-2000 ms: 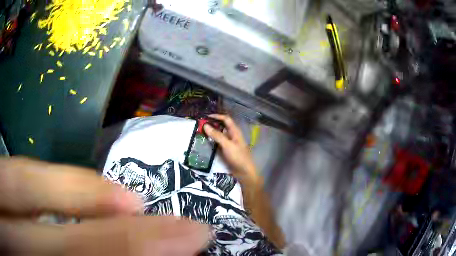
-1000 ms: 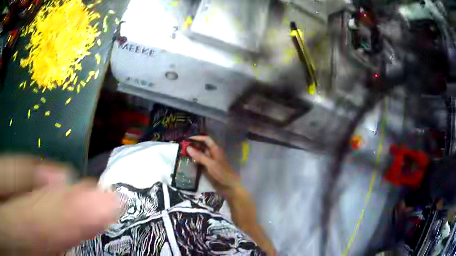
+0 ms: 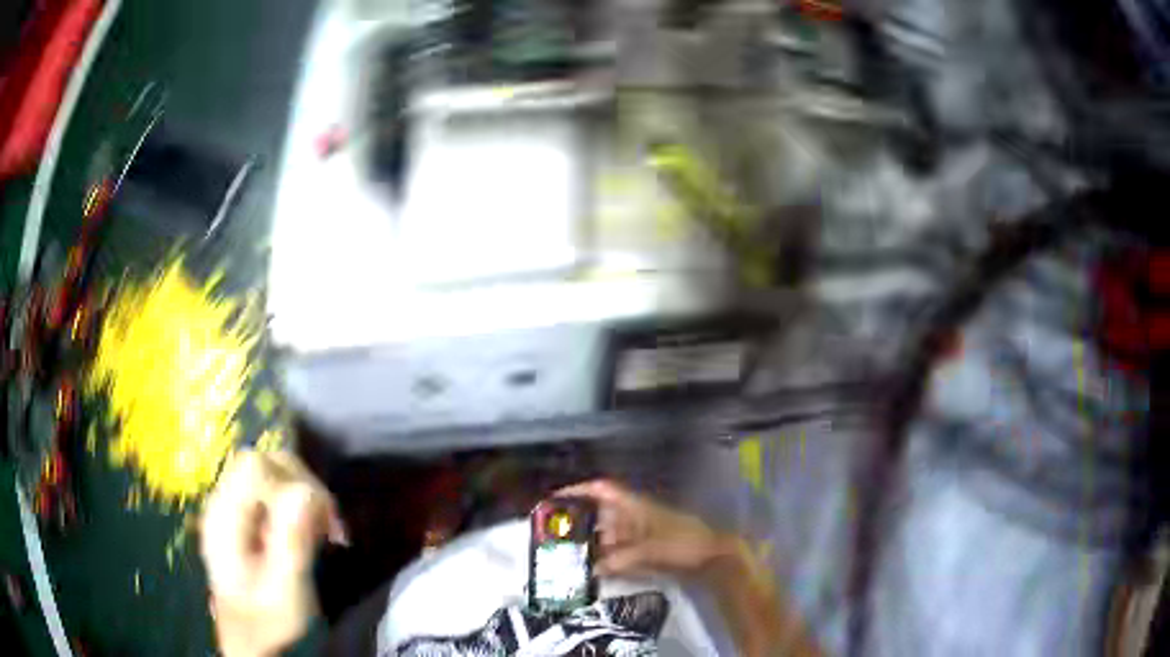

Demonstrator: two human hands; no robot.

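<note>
The device unit [image 3: 562,565] is upright in front of my body, its dark red end with a round gold part at the top and a pale area below. My right hand [image 3: 622,529] grips its upper right side. My left hand [image 3: 267,520] is at the lower edge of the heap of small yellow pieces [image 3: 173,379] on the dark green bench [image 3: 128,584]. Its fingers are bent and blurred; whether they hold a piece I cannot tell.
The white machine [image 3: 443,385] stands ahead, with a dark-framed screen [image 3: 678,367] on its front and a blurred yellow-and-black tool [image 3: 706,205] on top. Blurred units lie left of the heap, near a white rail [image 3: 39,205] and a red tray [image 3: 41,77]. A red object [image 3: 1139,308] is at far right.
The view has swung, showing more of the machine top and the left rail. My left hand has moved from close in front of the camera to the yellow heap. My right hand still holds the unit.
</note>
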